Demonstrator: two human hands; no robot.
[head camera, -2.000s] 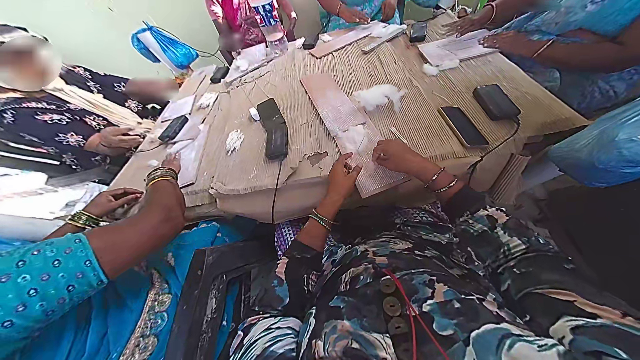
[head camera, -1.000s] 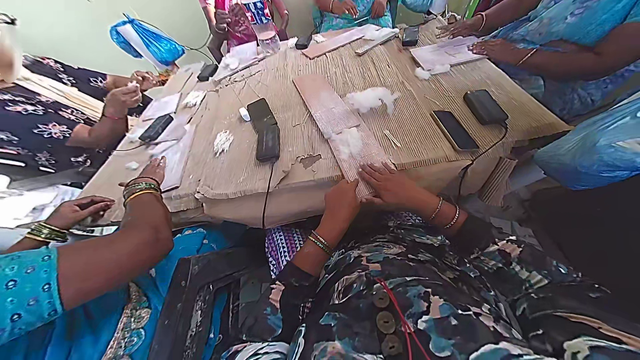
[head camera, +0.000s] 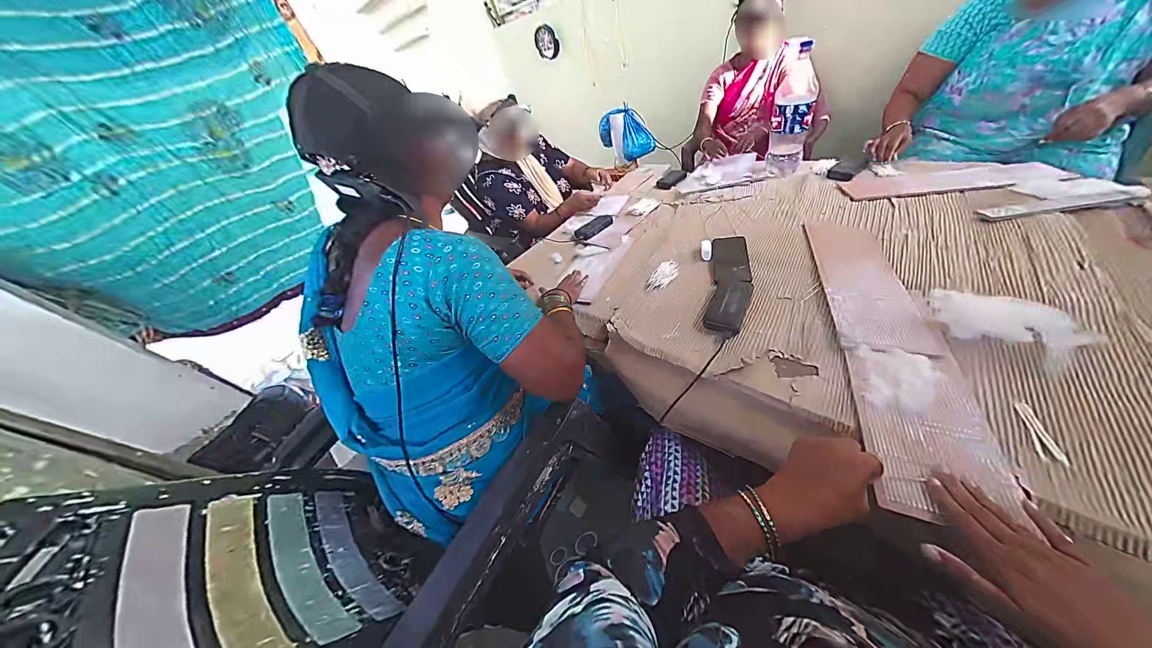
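Note:
A long pinkish board (head camera: 886, 333) lies on the corrugated cardboard table cover (head camera: 783, 360), its near end by the table's edge. White cotton fluff (head camera: 900, 380) rests on its middle. My left hand (head camera: 823, 486), with bangles at the wrist, is curled at the board's near left corner; whether it grips anything is hidden. My right hand (head camera: 1003, 540) lies flat with fingers spread over the board's near end. A larger tuft of cotton (head camera: 1003, 317) sits right of the board, and a few thin white wicks (head camera: 1042, 434) lie nearer to me.
Left of the board are a black phone or case (head camera: 729, 283) with a cable and a pile of white wicks (head camera: 662, 275). A person in blue (head camera: 450, 342) sits close on my left. Others sit around the table; a plastic bottle (head camera: 792, 112) stands at its far side.
The view has swung left. Two seconds ago both my hands were raised with fingertips close together over the board's near part; now the right one lies flat and the left is at the corner.

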